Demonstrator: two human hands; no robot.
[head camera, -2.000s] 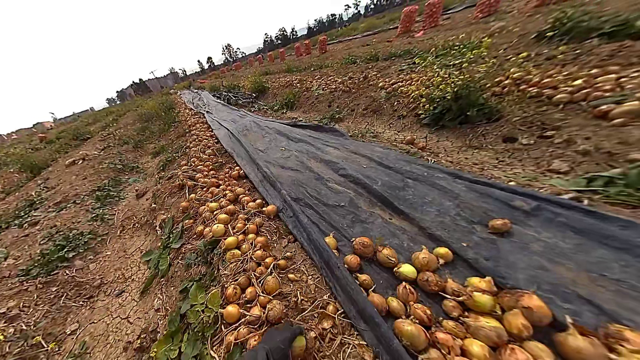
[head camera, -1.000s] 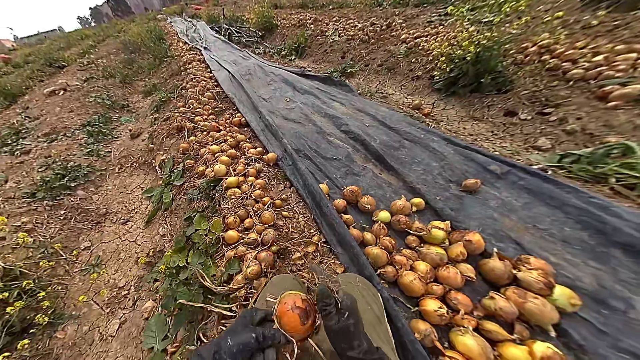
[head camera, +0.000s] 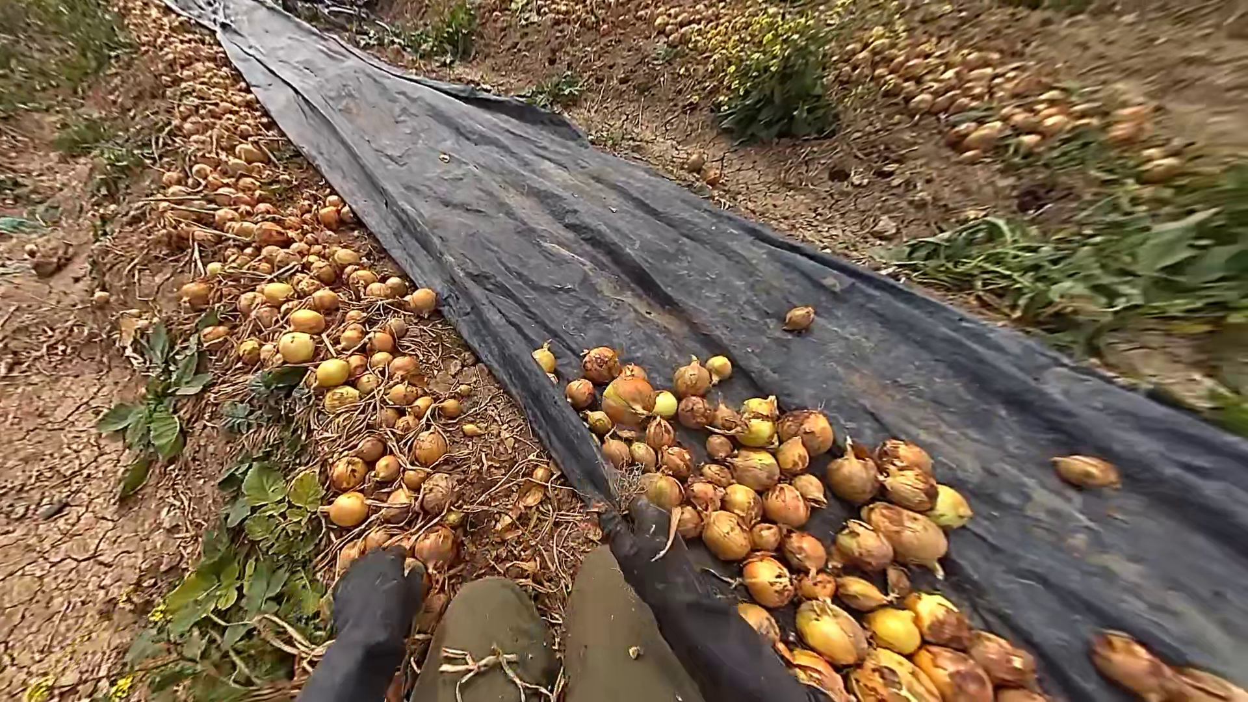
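Observation:
My left hand (head camera: 378, 597), in a dark glove, is at the bottom left, over the row of onions (head camera: 349, 473) on the soil; its fingers are mostly hidden. My right hand (head camera: 655, 531), also gloved, reaches to the near edge of the black sheet (head camera: 624, 263), beside the heap of onions (head camera: 756, 468) lying on it. Dry stem or root strands show by its fingers, but whether it holds anything is unclear. The heaped onions have brown and yellow skins, some with dry tops. A single onion (head camera: 799, 319) lies apart farther up the sheet.
My knees (head camera: 497, 634) are between both hands. Green weeds (head camera: 263, 536) grow left of the onion row, beside cracked soil (head camera: 68, 497). Right of the sheet are leafy plants (head camera: 1102, 263), a yellow-flowered bush (head camera: 780, 88) and another row of onions (head camera: 985, 107).
One second ago both hands were together at an onion before my knees. They have since parted, the left to the onion row, the right to the sheet's edge. The view has tilted down.

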